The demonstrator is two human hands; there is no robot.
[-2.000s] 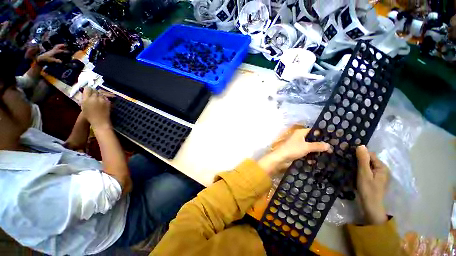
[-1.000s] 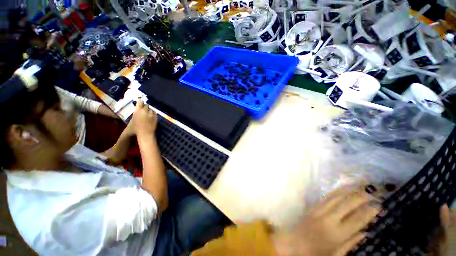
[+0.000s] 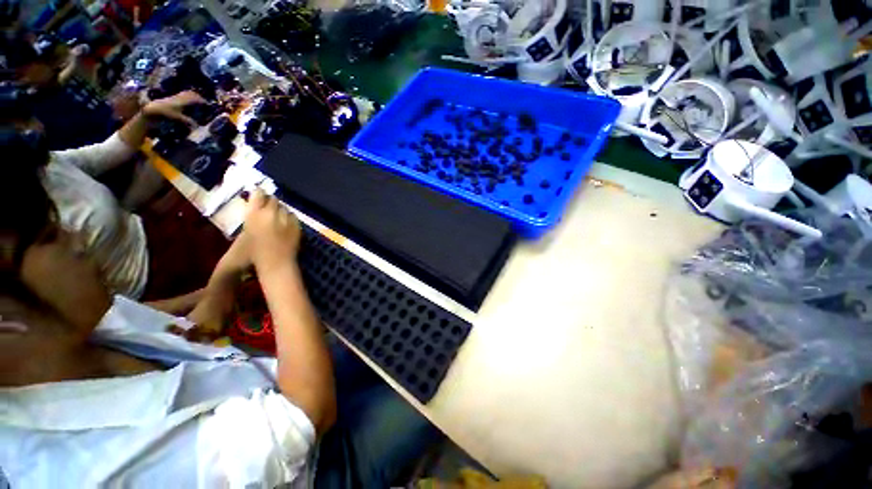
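A crinkled clear plastic bag (image 3: 765,334) lies on the bench at the right. Dark shapes show at its lower right, too blurred and cut off to identify. A small skin-coloured patch of my left hand (image 3: 703,477) shows at the bottom edge, cut off, so its fingers and any hold are hidden. A bit of my mustard sleeve is at the bottom centre. My right hand is out of the picture. The perforated tray I held earlier cannot be made out.
A blue bin (image 3: 382,124) of small black parts stands on the bench (image 3: 574,353). A thick black block (image 3: 382,215) and a black perforated tray (image 3: 382,315) lie before a seated person in white at left. White housings (image 3: 755,172) are heaped at upper right.
The view has swung left and the bench scene has shifted. The black tray and my right hand have left the picture, and my left hand has dropped to the bottom edge.
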